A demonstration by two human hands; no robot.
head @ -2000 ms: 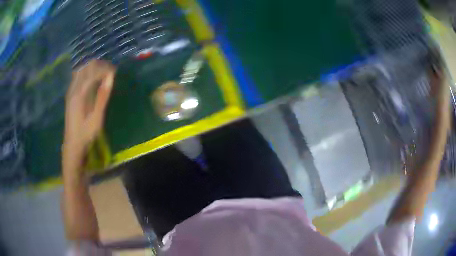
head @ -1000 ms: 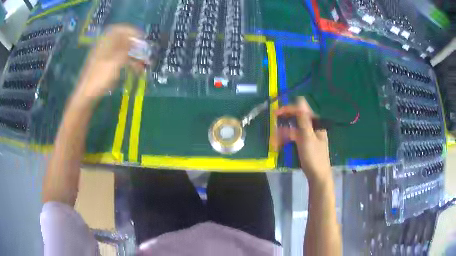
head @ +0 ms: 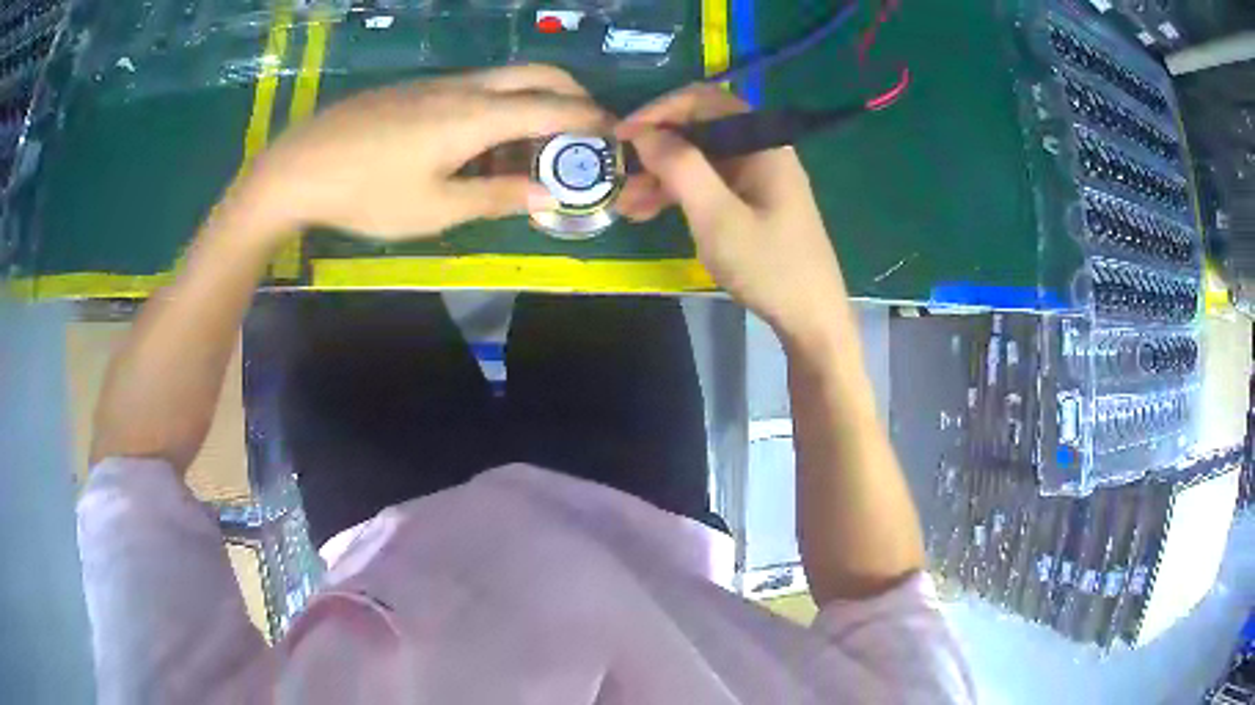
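Note:
A small round silver-and-black speaker driver (head: 580, 163) with a pale blue-white centre sits on the round silver test base (head: 575, 223) on the green mat. My left hand (head: 413, 154) holds the driver from the left, fingers around its upper and lower edge. My right hand (head: 736, 207) holds the black test probe (head: 757, 131) with its tip end at the driver's right edge. Whether the tip touches it is hidden by my fingers. The base's gold ring is covered by the driver.
Yellow tape (head: 509, 274) runs along the mat's front edge. A clear blister tray (head: 413, 48) lies behind my hands. A filled tray (head: 1122, 193) is at the right, with stacked trays (head: 1018, 510) below. Red wire (head: 892, 91) and a dark cable (head: 798, 48) lie behind the probe.
My left hand has come from the tray at upper left to the test base, where the driver now sits. My right hand has moved left with the probe. The view has shifted.

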